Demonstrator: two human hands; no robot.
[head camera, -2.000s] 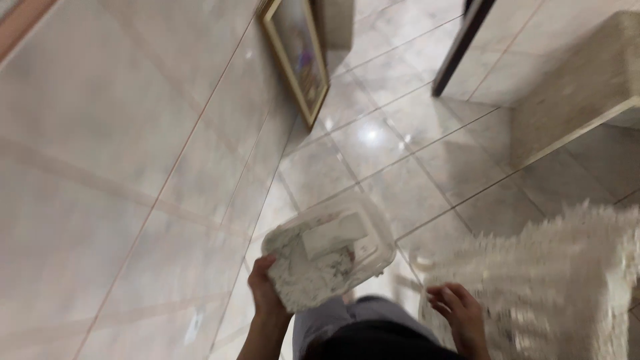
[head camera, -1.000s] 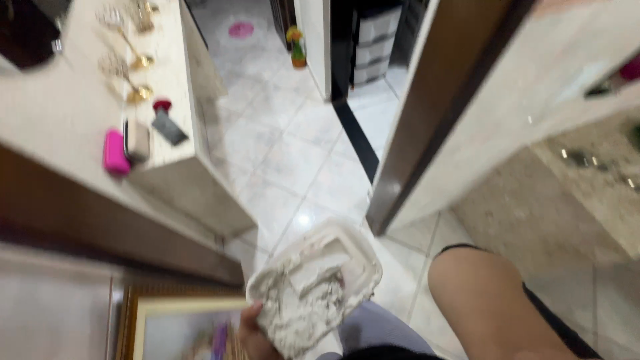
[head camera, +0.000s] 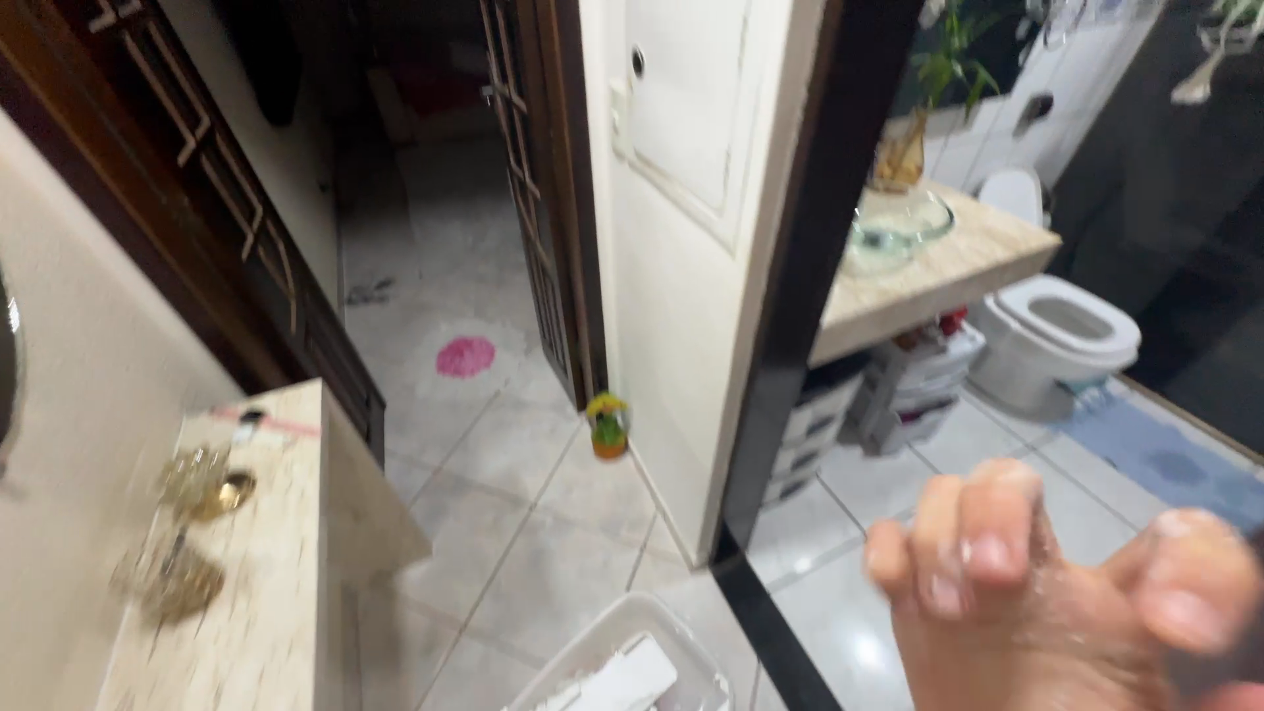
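Note:
My right hand (head camera: 1047, 592) is raised large and blurred at the lower right, fingers curled and apart, nothing between them, with whitish smears on the skin. A pale plastic tub (head camera: 583, 642) is cut off by the bottom edge, left of that hand. A flat white piece (head camera: 632, 681) lies in it on top of white paste. My left hand is not visible in this frame.
Left stands a marble console (head camera: 276, 533) with glass and gold ornaments (head camera: 188, 583). A small potted figure (head camera: 607, 427) sits by the white wall corner. Dark doors flank a dim room with a pink mat (head camera: 465, 356). Right, a bathroom holds a glass basin (head camera: 899, 232) and toilet (head camera: 1062, 326).
The view has moved from the tiled wall and framed picture to the doorways. My right hand has come up into view. The tub now shows only at the bottom edge.

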